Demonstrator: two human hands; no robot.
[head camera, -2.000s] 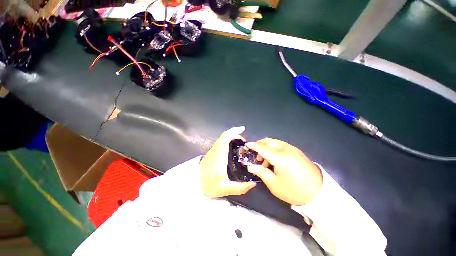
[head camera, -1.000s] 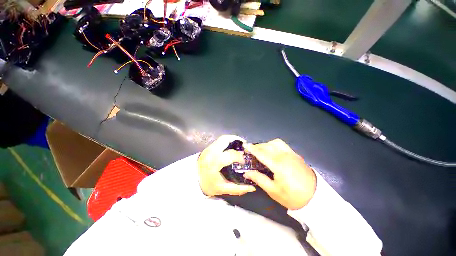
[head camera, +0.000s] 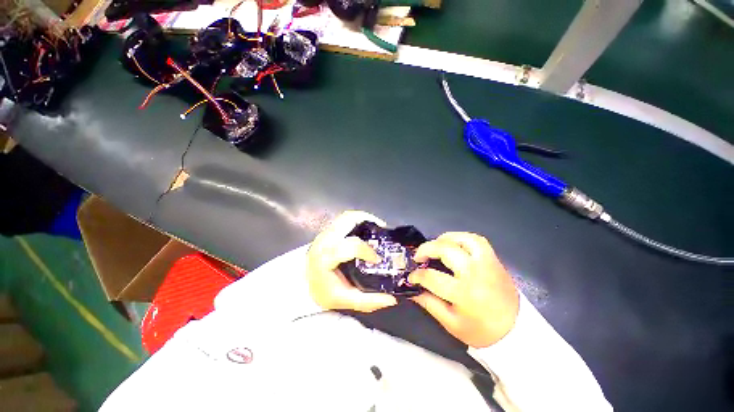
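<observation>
A palm-sized black part-assembled module (head camera: 385, 261) with a silvery, speckled inner face is held close in front of my body, its inner face turned up. My left hand (head camera: 334, 269) grips it from the left, with fingers over its upper rim and the thumb below. My right hand (head camera: 475, 290) is on its right side, with fingertips at the rim and on small reddish strands there. The module's underside and parts of its rim are hidden by my hands.
Several wired units (head camera: 233, 121) with loose red and yellow wires stand at upper left. A blue air blow gun (head camera: 515, 161) with a grey hose lies beyond my right hand. A white rail (head camera: 467, 66) edges the bench. A cardboard box (head camera: 121, 249) and red stool (head camera: 185, 298) are at lower left.
My fingers have shifted outward, so more of the module's silvery face shows than a second ago. My right hand has moved from over the module to its right side.
</observation>
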